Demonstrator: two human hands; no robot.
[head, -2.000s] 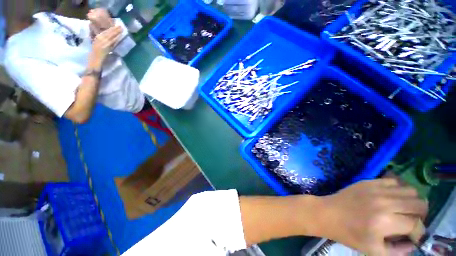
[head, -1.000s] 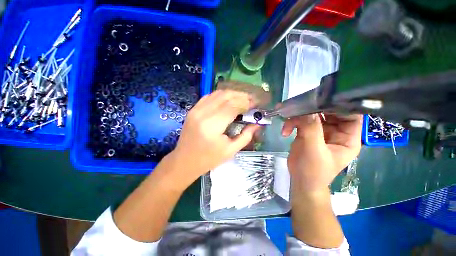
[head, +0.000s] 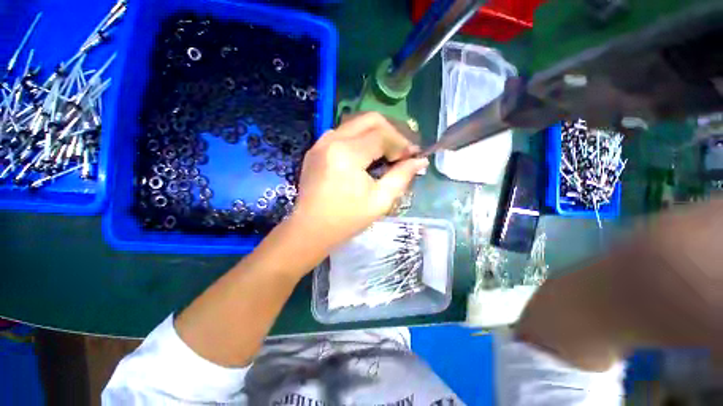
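Observation:
My left hand (head: 349, 178) is pinched at the tip of the grey press ram (head: 476, 127), with a small dark part (head: 380, 166) showing between the fingers. The fingers hide most of this part and the spot under the ram. My right forearm (head: 634, 285) is large and blurred at the lower right; the hand is cut off by the right edge. A clear plastic tub (head: 321, 293) with thin-stemmed pins (head: 400, 266) sits nearest my body. The blue ring bin (head: 119, 170) holds many small dark and silver rings (head: 178, 143).
Blue bins with stemmed parts stand at far left (head: 47, 200) and right (head: 555, 162). The green press foot (head: 380, 97) and steel column (head: 432, 44) rise behind my left hand. A clear tub (head: 476, 151), black rectangular object (head: 519, 206), crinkled plastic (head: 491, 266) and red bin (head: 499, 20) are beyond.
The view has swung from the left bins to the press. My right hand has left the ram tip and its arm is raised to the right. My left fingers have closed at the ram tip.

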